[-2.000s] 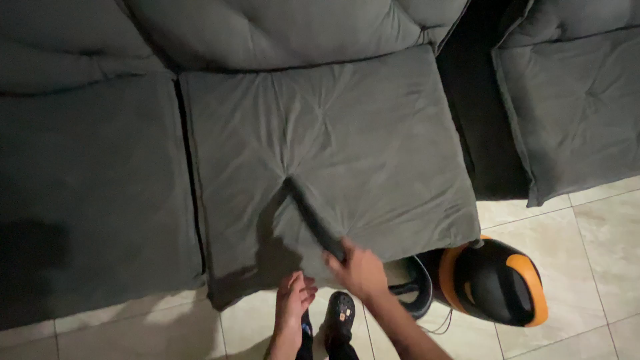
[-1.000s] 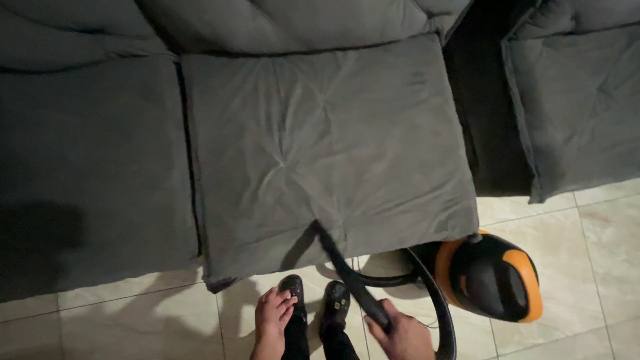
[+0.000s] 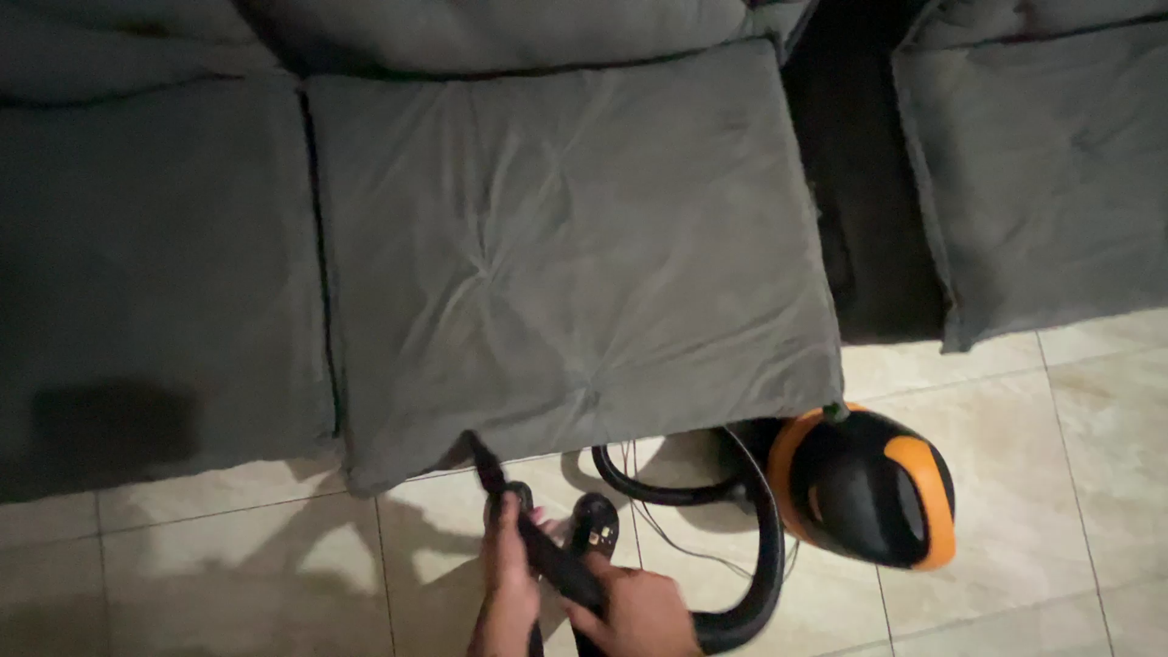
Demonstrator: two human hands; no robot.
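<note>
A black vacuum cleaner wand point(image 3: 557, 564) slants up and left, its narrow nozzle tip at the front edge of the grey sofa seat cushion point(image 3: 566, 246). Around the rear end of the wand, my right hand point(image 3: 643, 610) is closed. My left hand point(image 3: 513, 557) lies alongside the wand's front part; whether its fingers grip it is hard to tell. From my right hand a black corrugated hose point(image 3: 771, 547) curves to the orange and black vacuum cleaner point(image 3: 862, 488) on the floor, at the cushion's front right corner.
Another grey seat cushion point(image 3: 164, 274) adjoins on the left, and a third point(image 3: 1049, 173) lies beyond a dark gap point(image 3: 867, 201) at right. A thin cord point(image 3: 684, 547) runs over the floor tiles point(image 3: 985, 493). Below the sofa front are my shoes point(image 3: 598, 520).
From the cushion's middle, the wand has moved down to its front edge. My left hand, apart from the wand in both earlier frames, is now against it.
</note>
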